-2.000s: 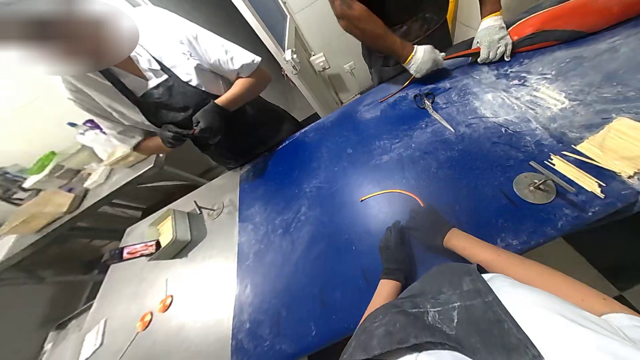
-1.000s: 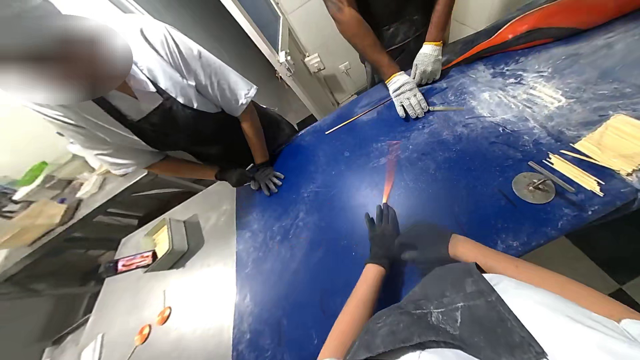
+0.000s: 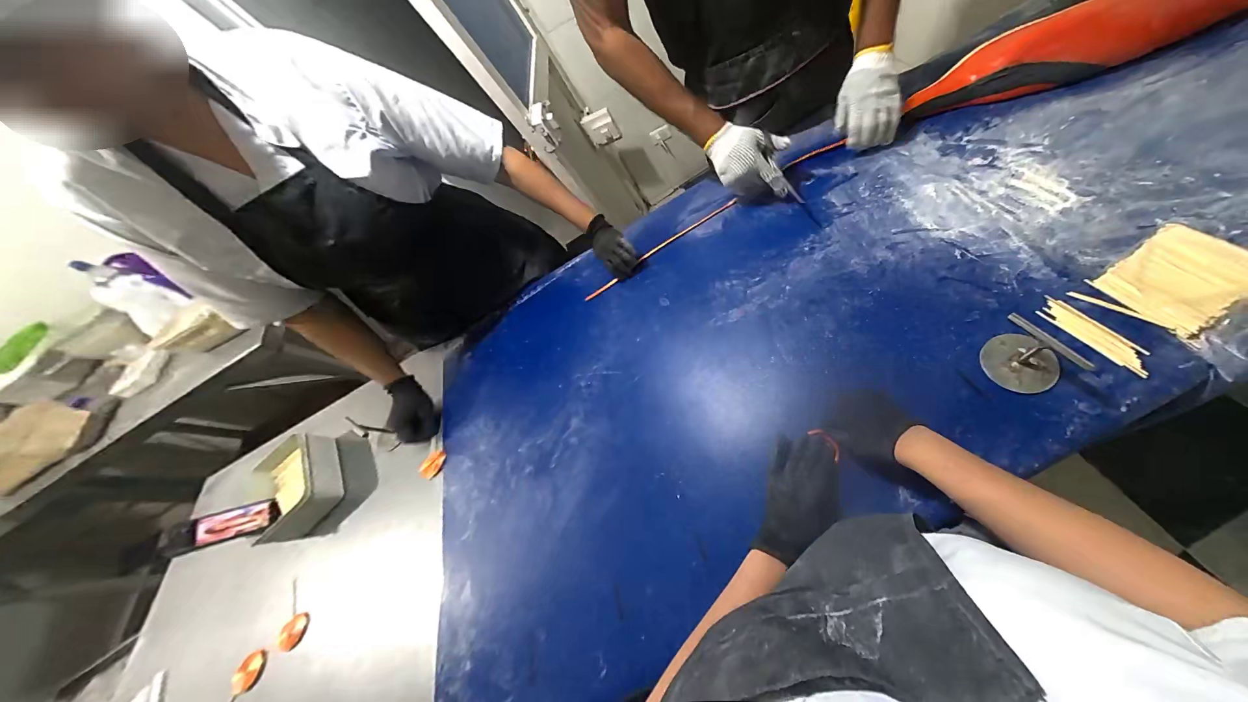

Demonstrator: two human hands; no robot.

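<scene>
Both my hands wear black gloves, low over the blue work surface (image 3: 585, 429). My left hand (image 3: 801, 492) lies near the apron, touching a small curved piece of orange candy rope (image 3: 827, 441). Beside it on the right, my right hand (image 3: 863, 429) is blurred, close to the other side of that piece; its finger posture is unclear. Farther off, a long thin orange candy rope (image 3: 687, 232) runs across the surface, between a co-worker's black-gloved hand (image 3: 612, 249) and another co-worker's white-gloved hands (image 3: 749, 161).
A large red and black candy mass (image 3: 1092, 49) lies at the back right. Wooden sticks (image 3: 1097, 334) and a metal disc with a handle (image 3: 1019, 364) are at the right. The steel table (image 3: 370, 585) at left bears lollipops (image 3: 292, 632), a grey tray (image 3: 327, 487) and a phone (image 3: 234, 524).
The candy piece by my hands, a longer arc two seconds ago, is now mostly hidden and curled. The left co-worker's one hand has moved to the long rope, the other to the steel table.
</scene>
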